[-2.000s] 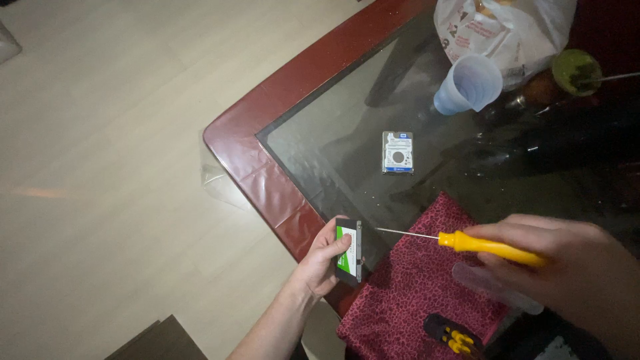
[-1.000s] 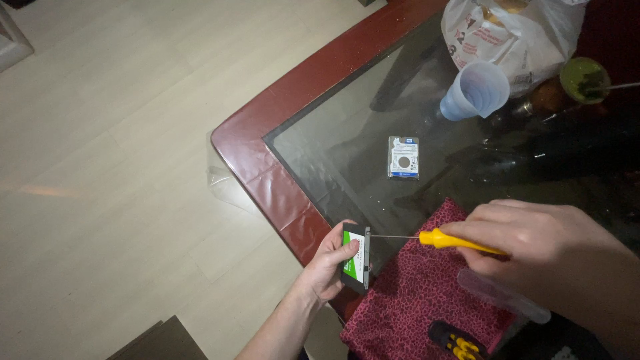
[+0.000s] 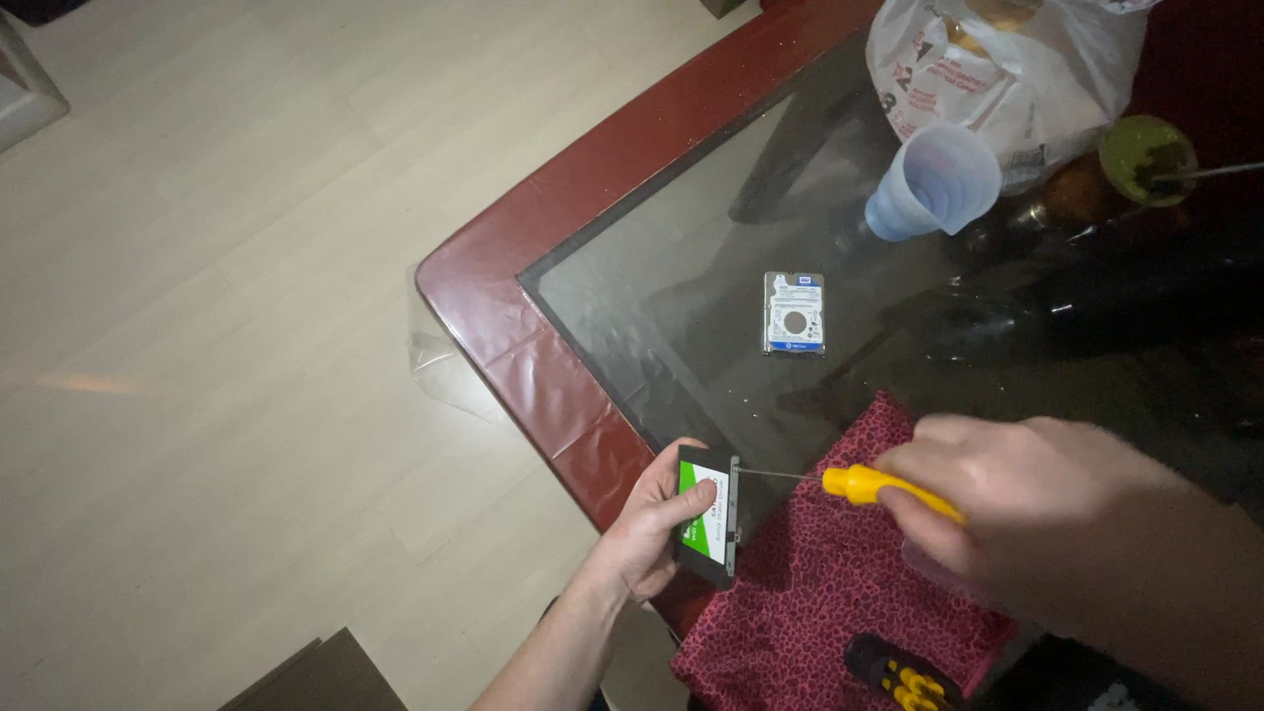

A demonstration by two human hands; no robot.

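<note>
My left hand (image 3: 657,523) grips a solid state drive (image 3: 703,568) with a green and white label, its thumb across the label. A metal bracket strip (image 3: 733,518) runs along the drive's right edge. My right hand (image 3: 987,484) is closed around the yellow handle of a screwdriver (image 3: 864,484). The thin shaft points left, and its tip meets the upper part of the strip. Below the hands lies a pink leopard-print cloth (image 3: 790,612). A hard drive (image 3: 795,314) with a white and blue label lies flat on the glass tabletop above them.
A dark case with yellow pieces (image 3: 904,676) rests on the cloth. A translucent plastic cup (image 3: 933,183), a white plastic bag (image 3: 1017,84) and a green cup with a metal straw (image 3: 1147,161) stand at the upper right. The table's red edge (image 3: 509,360) crosses the view.
Two seconds ago the screwdriver's tip was a little apart from the drive; now it meets the bracket strip. My left hand keeps hold of the drive.
</note>
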